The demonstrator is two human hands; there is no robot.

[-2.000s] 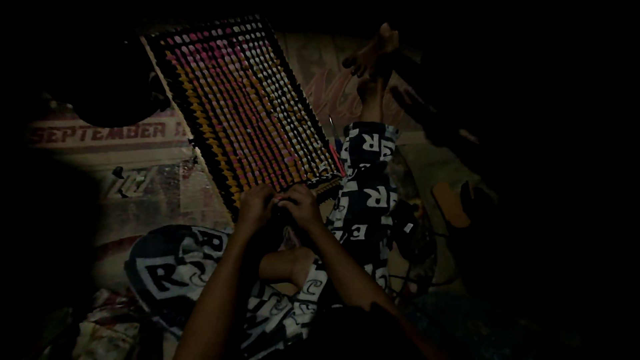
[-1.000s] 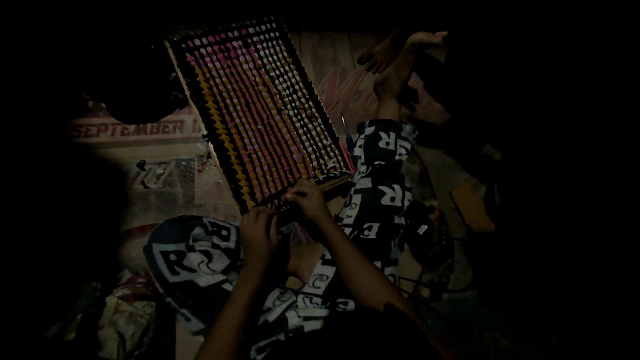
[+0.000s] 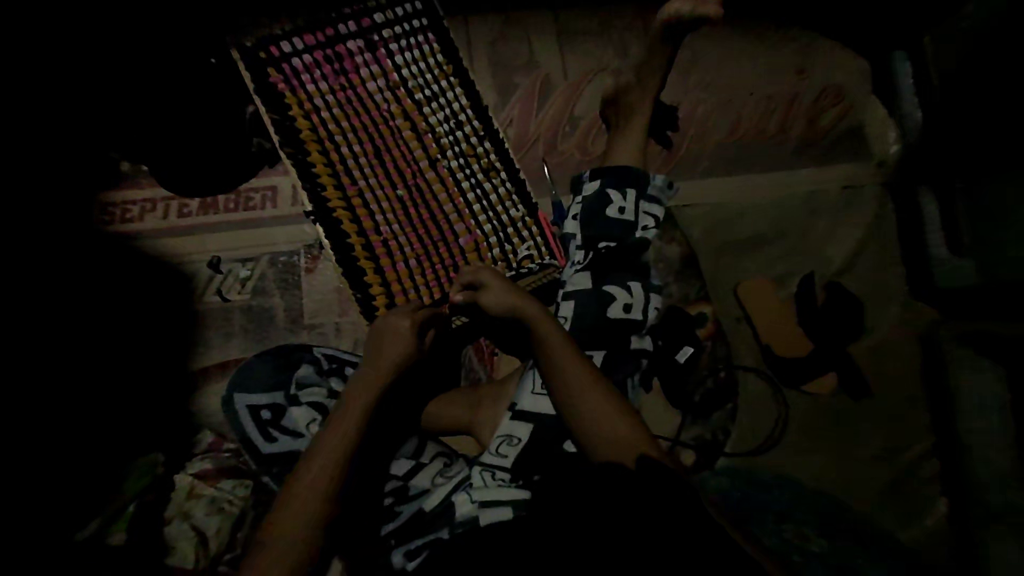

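Observation:
A rectangular woven mat [image 3: 384, 152] in pink, yellow, white and black strips lies on a frame in front of me, its near end at my hands. At the mat's lower left corner is my left hand [image 3: 400, 340], its fingers bent at the near edge. My right hand [image 3: 490, 294] is just right of it, thumb and fingers pinched together over the same edge. The dark picture does not show clearly what either hand holds. Reddish strands [image 3: 478, 364] hang below the hands. By the mat's right edge lie scissors or a similar pointed tool [image 3: 550, 182] and a red strip [image 3: 552, 238].
My legs in patterned trousers [image 3: 620, 240] flank the near end of the mat. A printed sheet [image 3: 240, 208] covers the floor. A sandal [image 3: 774, 316] and a dark cable [image 3: 772, 432] lie at right; crumpled material [image 3: 208, 512] is at lower left.
Both hands stay at the near edge of the mat, with the fingers shifting slightly. The hands were close together two seconds ago and came a little apart after that.

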